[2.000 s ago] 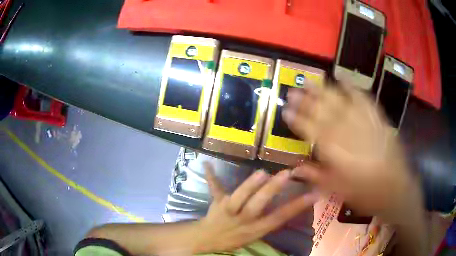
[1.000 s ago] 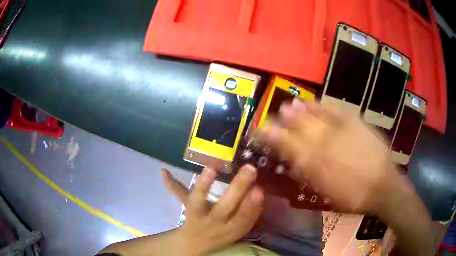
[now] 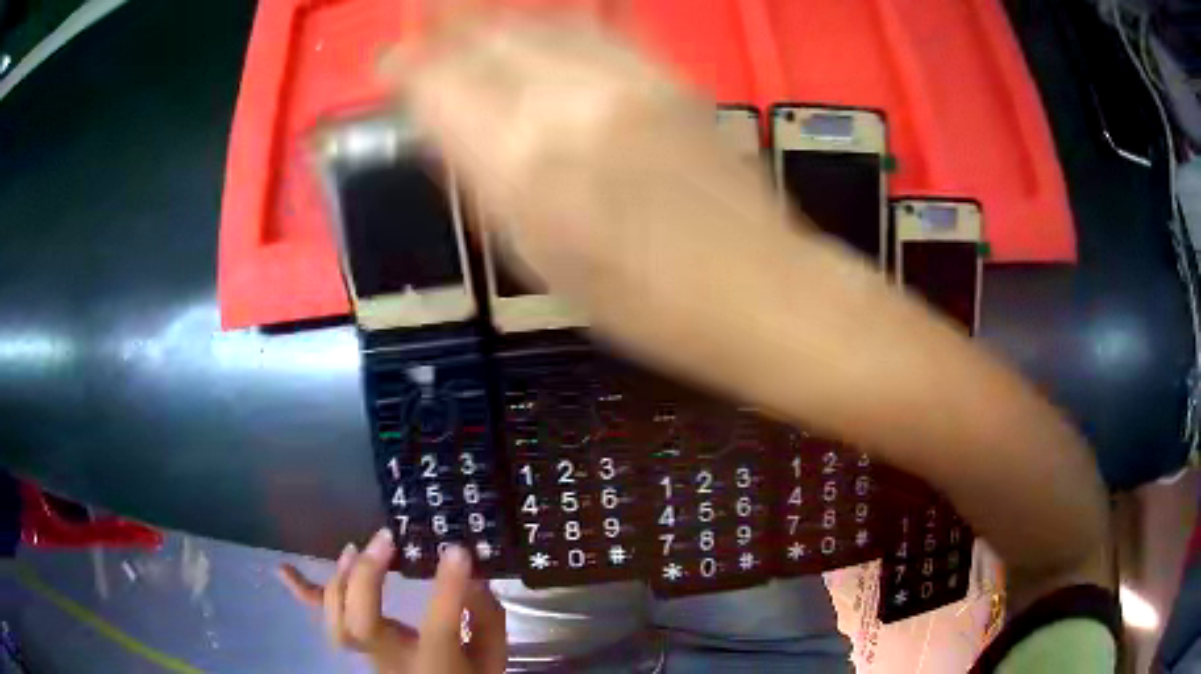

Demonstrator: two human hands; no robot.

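Several open flip phones stand side by side, with pale gold screen halves above and black keypads below. The leftmost open flip phone (image 3: 432, 435) is tilted slightly, and its upper end is blurred. My left hand (image 3: 408, 612) is below it, fingers apart, with fingertips at its lower keypad edge; no grip shows. My right hand (image 3: 527, 119) is blurred over the upper ends of the left phones. Whether it holds anything cannot be told. My right forearm hides parts of the middle phones. The rightmost open flip phone (image 3: 938, 270) sits a little lower than its neighbour.
The orange-red foam tray (image 3: 296, 198) lies beneath the screen halves on the dark green bench (image 3: 171, 408). A red stool (image 3: 86, 520) stands on the grey floor at lower left. A printed pinkish sheet (image 3: 863, 619) shows below the bench edge. Cables (image 3: 1159, 158) run at the right.
The yellow-bordered closed phones at left are no longer seen; open phones now fill the row. My right hand has moved up and left. My left hand has moved left and down.
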